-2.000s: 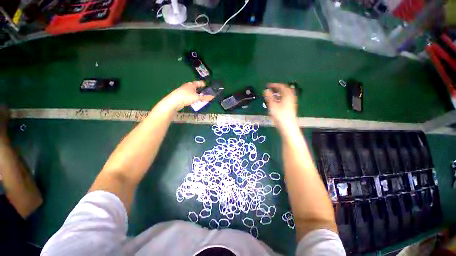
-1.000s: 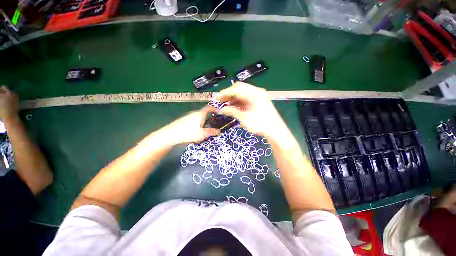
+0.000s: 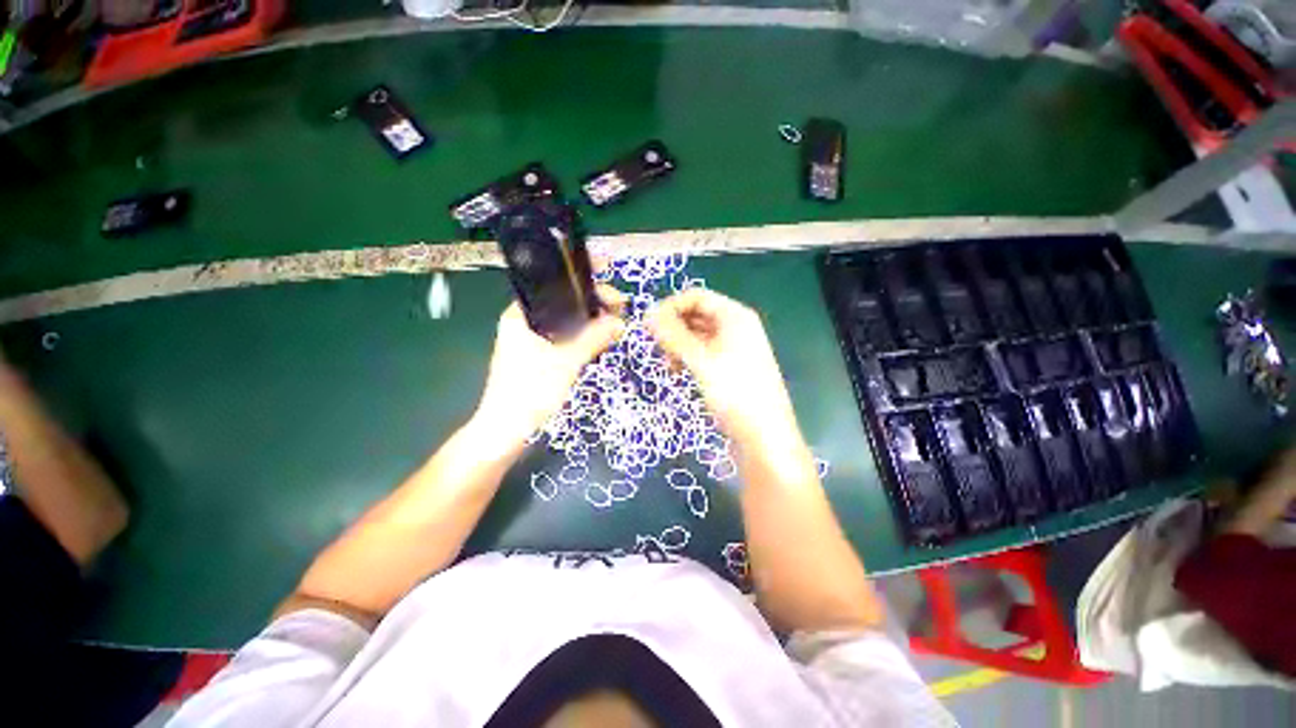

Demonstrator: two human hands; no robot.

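Observation:
My left hand (image 3: pixel 537 373) holds a black phone body (image 3: pixel 544 268) upright by its lower end, with a thin orange-yellow line along its right side. My right hand (image 3: pixel 711 349) is just right of it over the ring pile, fingers curled together; whether a small thing is between them cannot be told. The loose pile of thin white rings (image 3: pixel 628 413) lies on the green bench below and between my hands, partly hidden by them.
Several phone bodies lie on the green belt (image 3: pixel 284 142) beyond the pale strip (image 3: pixel 341 263). A black blister tray (image 3: pixel 1016 367) lies at right, with small metallic parts (image 3: pixel 1251 349) beyond it. A neighbour's arm (image 3: pixel 54 462) is at left. A red stool (image 3: pixel 1002 619) stands lower right.
The phone body has moved left and up from over the pile and now stands upright in my left hand. My right hand has come away from it, lower. The belt phones appear farther left.

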